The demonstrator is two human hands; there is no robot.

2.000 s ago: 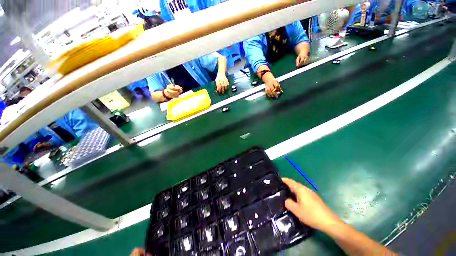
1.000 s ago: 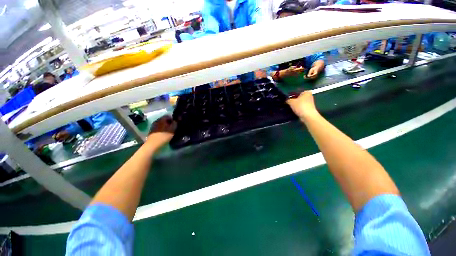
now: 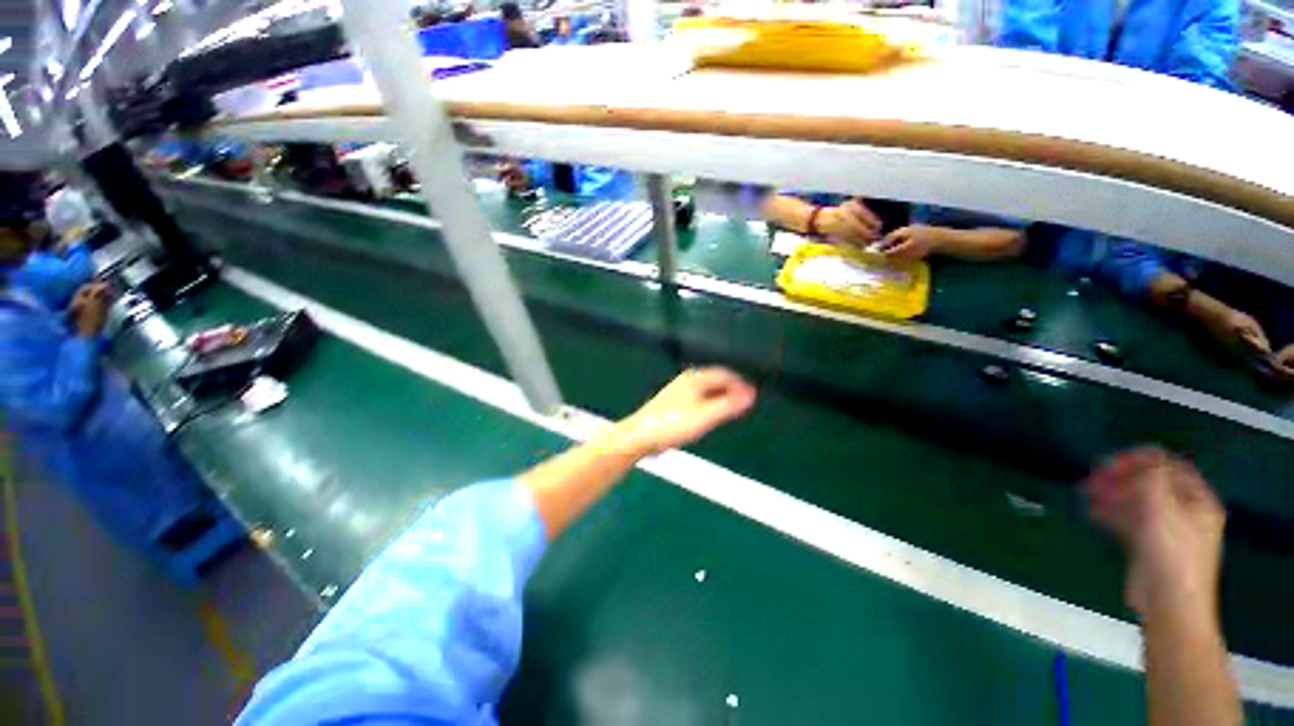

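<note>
My left hand [image 3: 693, 407] is over the white rail and belt edge, fingers loosely curled, with nothing seen in it. My right hand [image 3: 1164, 518] is blurred over the green conveyor belt [image 3: 852, 426] at the right, with nothing seen in it. The black blister tray is not in view. A blue stick [image 3: 1060, 691] lies on the green bench [image 3: 823, 624] at the bottom edge, below and left of my right hand. Small white bits lie on the bench.
A white post [image 3: 468, 227] rises left of my left hand to the overhead shelf [image 3: 852, 149]. Across the belt are a yellow parts tray [image 3: 856, 282] and other people's hands. A black box [image 3: 249, 348] sits on the bench at left, near a standing person [image 3: 64, 369].
The black tray my hands held over the belt has left the view, and both hands are now apart without it. The view has turned left, bringing the black box and standing person in.
</note>
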